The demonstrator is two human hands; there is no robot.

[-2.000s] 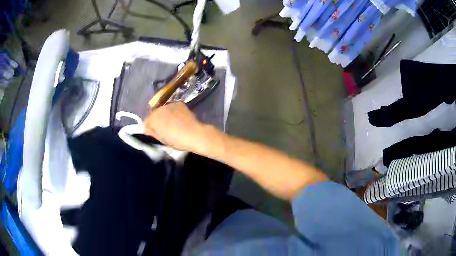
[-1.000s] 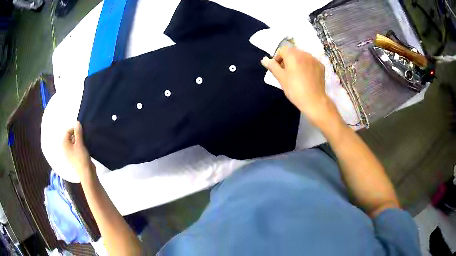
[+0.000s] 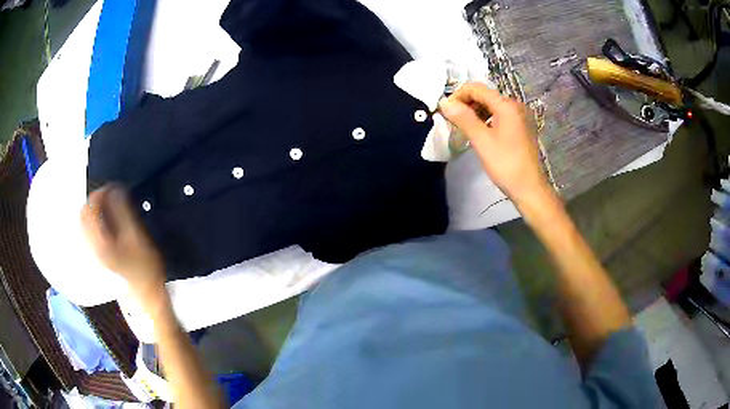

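A black button-front top (image 3: 264, 120) lies flat on the white padded board (image 3: 192, 52), its row of white buttons running from lower left to upper right. Its white collar (image 3: 436, 76) is at the right end. My right hand (image 3: 500, 136) pinches the top at the collar, by the last button. My left hand (image 3: 124, 236) is blurred over the hem at the left end; whether it grips the cloth cannot be told.
The steam iron (image 3: 636, 84) rests on the worn grey-brown pad (image 3: 560, 80) at the right. A blue strip (image 3: 116, 64) lies at the board's far left. A brown bin (image 3: 24, 256) with light blue cloth (image 3: 80, 331) stands at the lower left.
The black top, on a hanger near the iron two seconds ago, now lies on the board. Since one second ago its collar has opened into view and my left hand has shifted over the hem.
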